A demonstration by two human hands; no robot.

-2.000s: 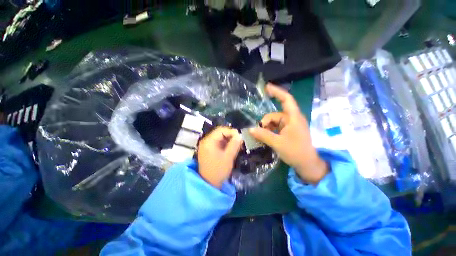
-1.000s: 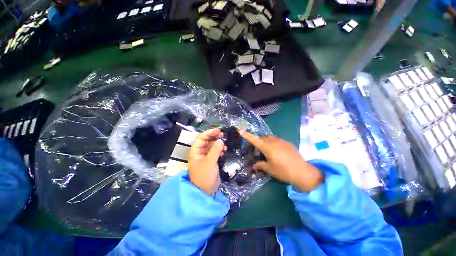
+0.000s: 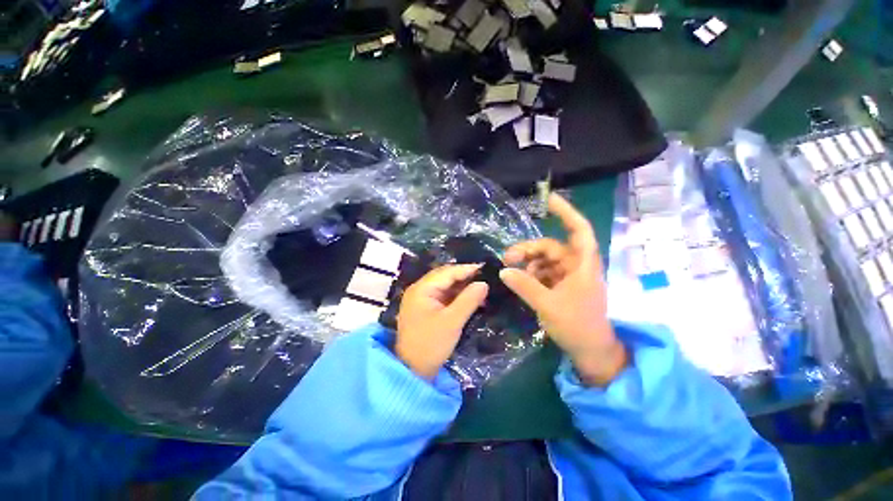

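My left hand (image 3: 439, 315) and my right hand (image 3: 570, 298) meet over the right part of a clear plastic bag (image 3: 166, 294). Their thumbs and index fingers pinch a small black part (image 3: 493, 273) between them. A thin pale piece (image 3: 543, 194) stands up at the raised fingers of my right hand. Pale square pieces with dark gaps (image 3: 371, 285) lie in a short row in the bag's opening, left of my left hand. The fine detail of the black part is too dark to tell.
A black tray (image 3: 627, 147) beyond the bag holds a heap of loose pale squares (image 3: 524, 93). Right of the bag lie a clear-wrapped white tray (image 3: 685, 294), a blue wrapped bundle (image 3: 749, 235) and a white-celled tray (image 3: 857, 181). A person's blue sleeve (image 3: 34, 323) is at the left edge.
My right hand has come up and in, and its fingertips now meet those of my left hand at the black part. The pale square between my fingers two seconds ago no longer shows there.
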